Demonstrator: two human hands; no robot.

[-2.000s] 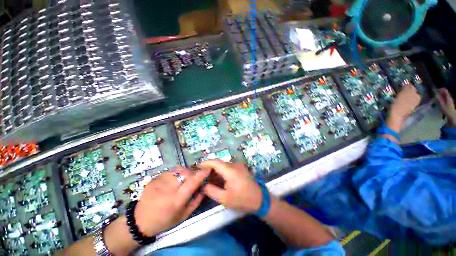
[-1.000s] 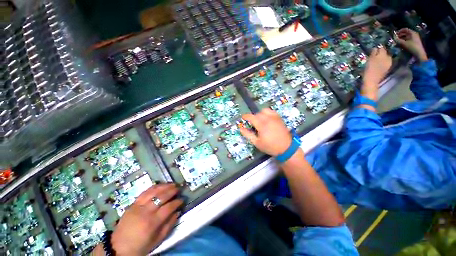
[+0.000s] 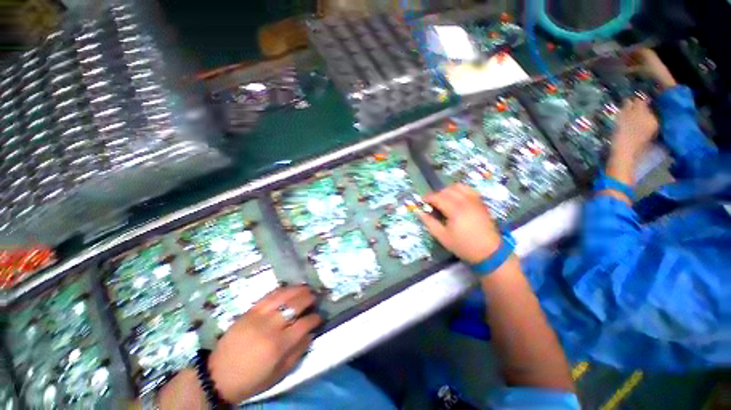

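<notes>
Green circuit boards lie four to a dark-edged carrier. My right hand, with a blue wrist strap, reaches over the lower right board of the middle carrier. Its thumb and forefinger pinch at a small orange component by that board's upper edge; a dark bit shows between the fingers. My left hand, with a ring and dark beads, lies with curled fingers on the carriers' near edge, beside the lower right board of the carrier to the left. Its fingertips are blurred; I cannot tell if it holds anything.
A large clear tray stack stands back left, with an orange component heap below it. Loose metal parts, a smaller tray stack and a turquoise fan are behind. A coworker's blue sleeves and hands are at right.
My hands were together over the carriers, then parted: the right went to the lower right board, the left to the near edge. Since the last frame they have barely moved; the view has shifted.
</notes>
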